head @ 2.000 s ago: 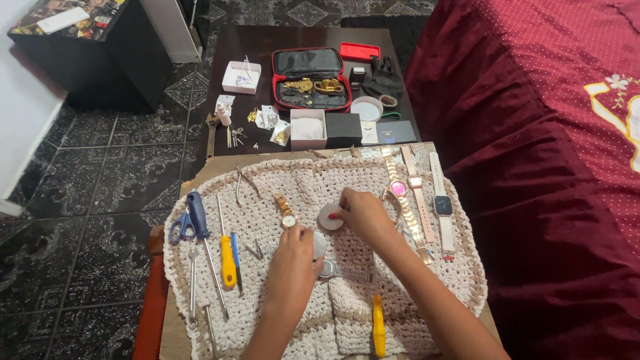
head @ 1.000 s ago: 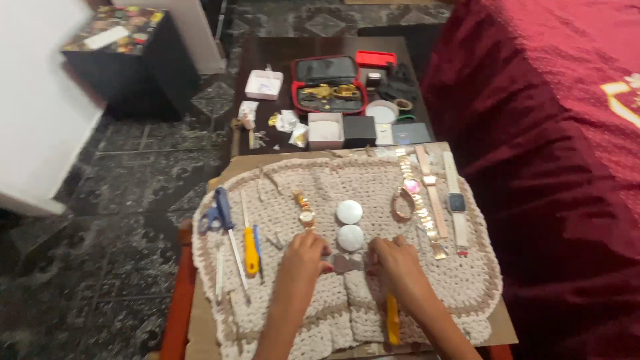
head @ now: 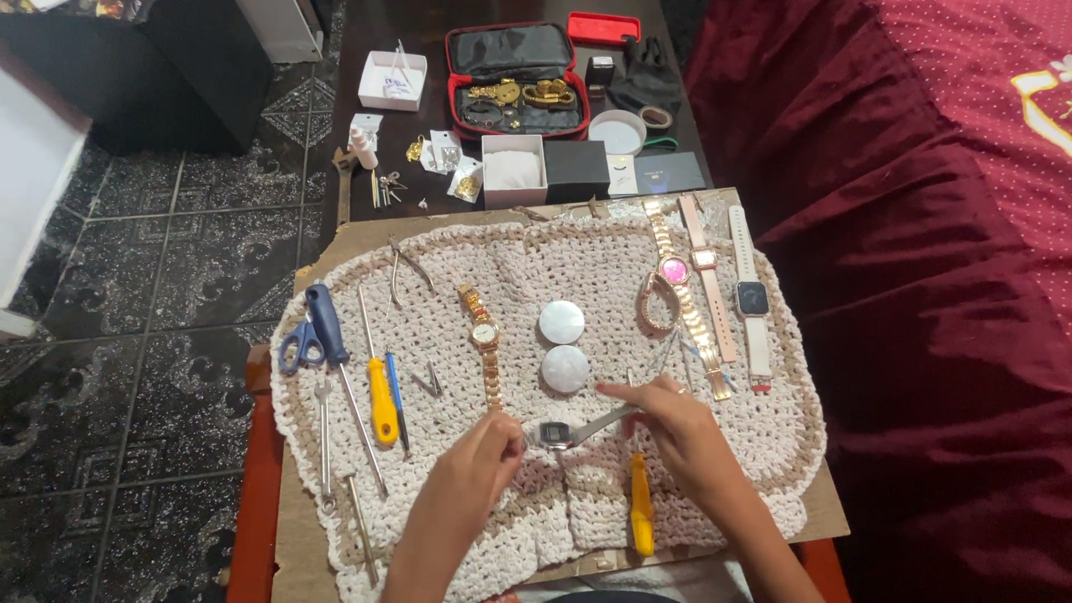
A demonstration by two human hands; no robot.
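Observation:
A silver digital wristwatch [head: 555, 434] is stretched between my two hands over a cream crocheted mat [head: 519, 519]. My left hand [head: 486, 456] pinches the end of its band on the left. The other strap is between the thumb and fingers of my right hand [head: 670, 419], whose index finger points left. Just above the watch lie two round whitish discs [head: 564, 368], one above the other. A gold wristwatch [head: 485, 333] rests beyond my left hand, and a yellow-handled screwdriver [head: 641, 507] lies below my right hand.
Left on the mat are scissors [head: 301, 345], a blue-handled screwdriver [head: 323, 322], a wrench [head: 325, 444] and pliers [head: 408, 272]. Several watches, including a white-strapped smartwatch [head: 752, 298], lie at right. Beyond stand a red-trimmed case [head: 517, 38] and small boxes [head: 578, 172].
Two seconds ago my right hand was at the upper disc; it is now lower, at the watch strap. The two discs, partly covered then, are now uncovered. The watch is now held between both hands.

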